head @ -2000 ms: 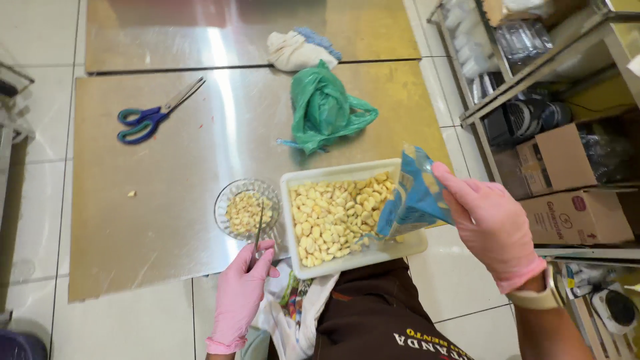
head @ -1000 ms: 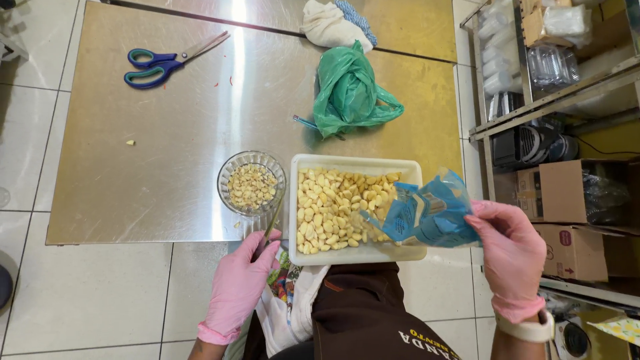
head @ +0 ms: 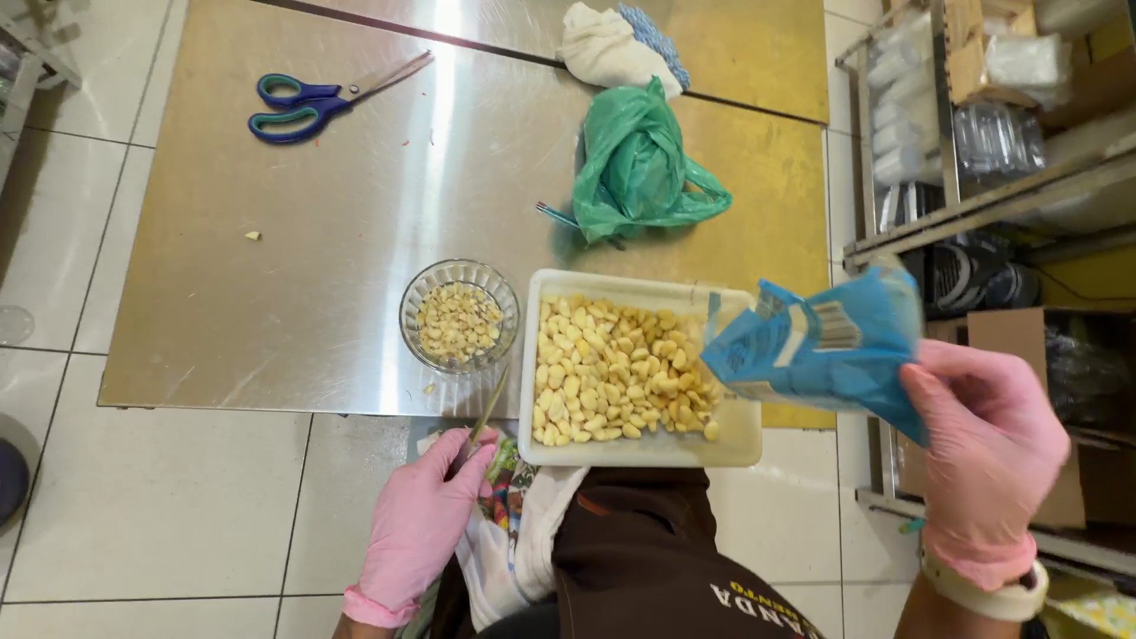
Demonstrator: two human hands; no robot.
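Observation:
My right hand (head: pixel 985 453), in a pink glove, grips a blue plastic packet (head: pixel 821 342) whose torn end hangs over the right side of a white plastic tray (head: pixel 745 435). Pale peeled cloves, apparently garlic (head: pixel 612 373), cover much of the tray's bottom. My left hand (head: pixel 430 519), gloved too, holds a small knife (head: pixel 490 404) at the table's front edge, blade pointing up toward a glass bowl (head: pixel 408 328). Chopped pale pieces (head: pixel 457 321) lie in that bowl, just left of the tray.
Blue-handled scissors (head: pixel 311 106) lie partly open at the upper left of the metal table (head: pixel 266 302). A knotted green plastic bag (head: pixel 635 169) sits behind the tray, a white cloth (head: pixel 612 44) beyond it. Shelves with a cardboard box (head: pixel 1012 355) stand at the right.
The packet has turned from hanging steeply over the tray to lying nearly level, its torn end pointing left. My left hand still holds the knife beside the tray.

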